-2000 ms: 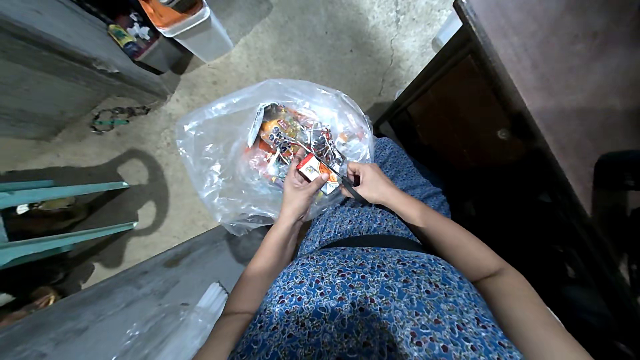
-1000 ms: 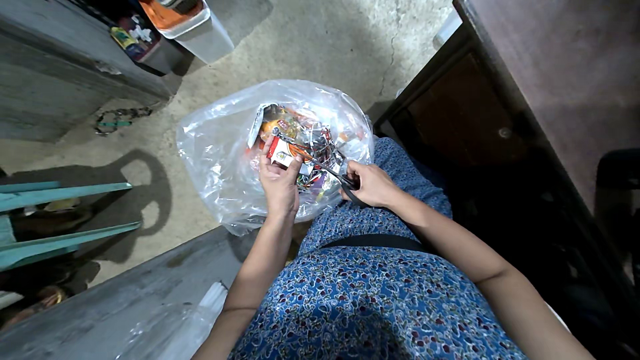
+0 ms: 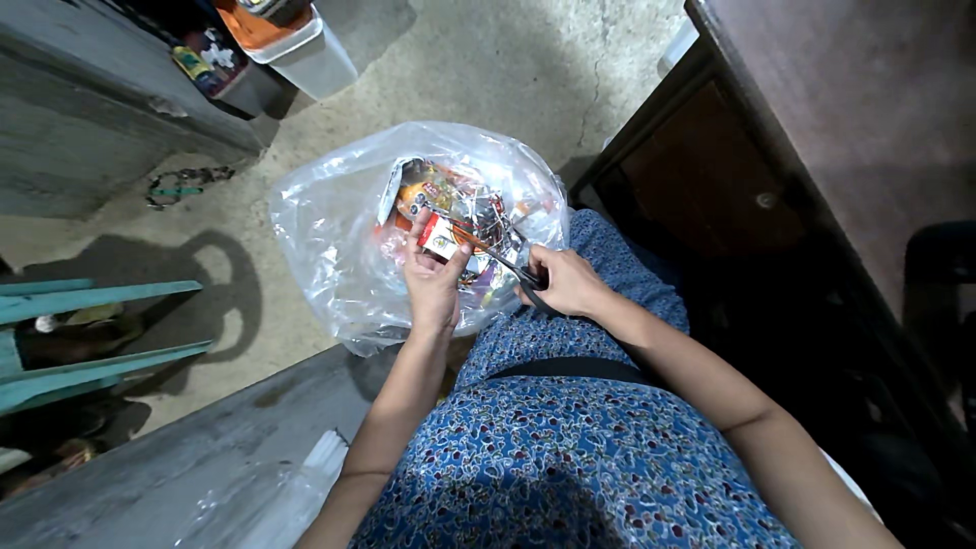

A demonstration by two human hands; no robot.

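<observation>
My left hand (image 3: 435, 286) grips a small red and white packet (image 3: 441, 235) between thumb and fingers, over the mouth of a large clear plastic bag (image 3: 320, 229). My right hand (image 3: 560, 280) has its fingers in the black handles of a pair of scissors (image 3: 512, 267). The scissors' blades point up and left and reach to the packet's right side; whether they touch it I cannot tell. Crumpled wrappers (image 3: 427, 191) and shiny scraps fill the middle of the bag beneath both hands.
A dark wooden cabinet (image 3: 686, 168) stands at the right. Green slats of a piece of furniture (image 3: 107, 297) jut in from the left. A white plastic bin (image 3: 316, 65) is at the upper left. Clear plastic (image 3: 259, 496) lies on the grey ledge (image 3: 183, 465) at the lower left.
Two seconds ago both hands were close together at the packet. My left hand has since shifted left with the packet, away from my right hand, and more of the scissors shows.
</observation>
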